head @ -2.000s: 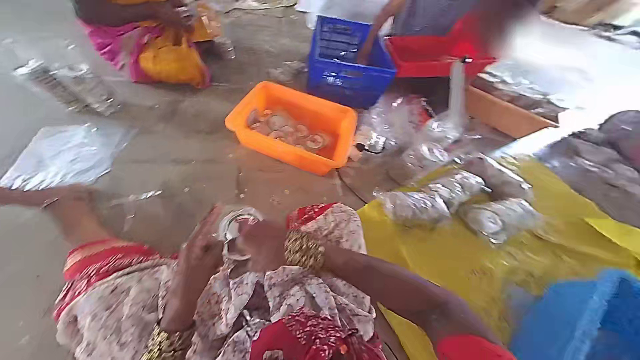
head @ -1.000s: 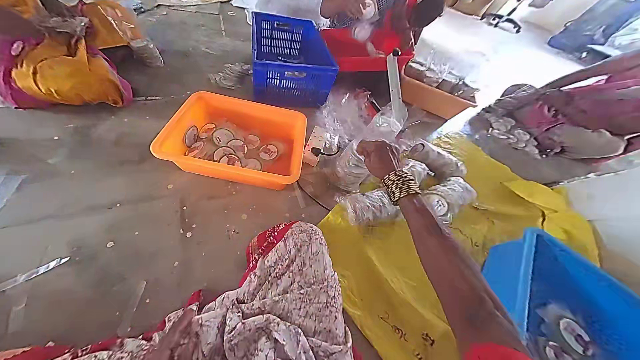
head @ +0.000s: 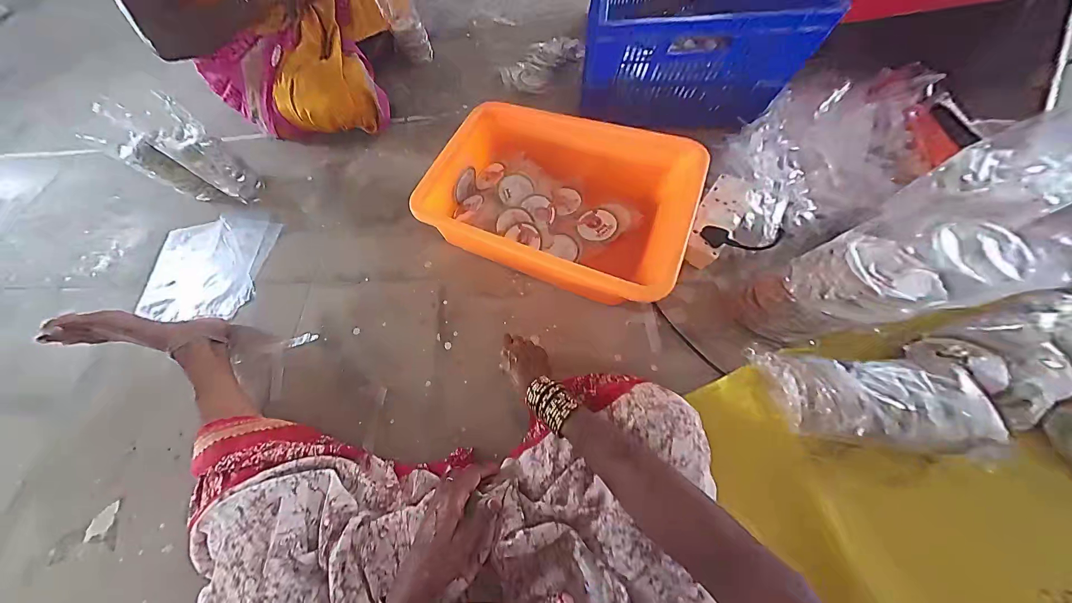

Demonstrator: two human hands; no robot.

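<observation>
My left hand point(head: 456, 523) lies low over the patterned cloth on my lap; whether it grips the cloth cannot be told. My right hand point(head: 526, 364), with bangles at the wrist, reaches over the floor just beyond the lap, and nothing shows in it. Ahead of it stands an orange plastic tub point(head: 578, 276) holding several round flat discs point(head: 536, 209) with printed faces. To the right, plastic-wrapped stacks of discs point(head: 888, 402) lie on and beside a yellow sheet point(head: 837, 511).
A blue crate point(head: 687, 71) stands behind the tub. A power strip point(head: 718, 209) with a plugged-in black cord touches the tub's right side. Clear plastic bags point(head: 205, 268) and wrapped bundles point(head: 180, 159) lie at left. Another person's yellow and pink clothing point(head: 322, 79) is at the top.
My right hand was at the wrapped stacks one second ago; now it is over the floor before my lap. Two seconds ago both hands were together at round discs. The view has swung left.
</observation>
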